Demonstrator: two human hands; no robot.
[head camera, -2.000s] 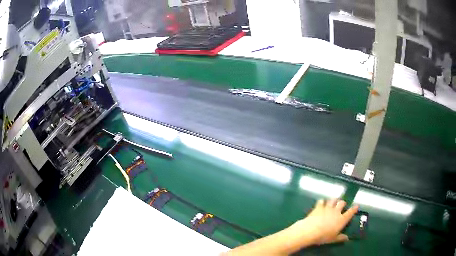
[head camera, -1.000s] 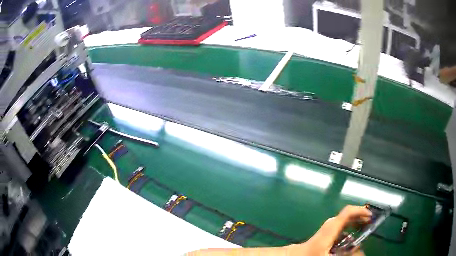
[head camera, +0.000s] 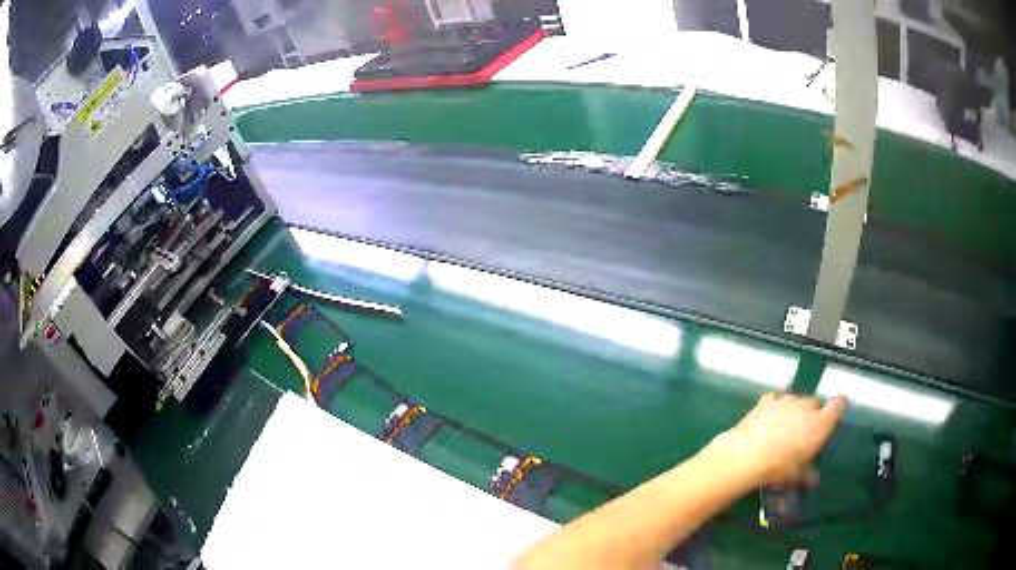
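My left hand (head camera: 785, 440) reaches in from the bottom centre, back of the hand up, over the green surface (head camera: 535, 367). A black frame's dark block (head camera: 783, 507) lies just below its blurred thumb. Whether the fingers grip the frame is hidden. More thin black frames with dark blocks and orange flex strips lie in a row, one block (head camera: 529, 479) beside the white sheet (head camera: 334, 501). Another frame part with a small white patch (head camera: 886, 457) lies to the hand's right. My right hand is out of the picture.
A machine (head camera: 145, 267) stands at the left, with a pale bar (head camera: 345, 301) and a yellow cable (head camera: 292, 362) beside it. A metal post (head camera: 843, 223) rises beyond the hand. A dark belt (head camera: 501, 234) runs behind, with a black, red-edged tray (head camera: 446, 61) farther back.
One second ago my left hand held a frame tilted up at the lower right. The hand is now higher in view, palm down, with a dark block below it. The camera view has shifted.
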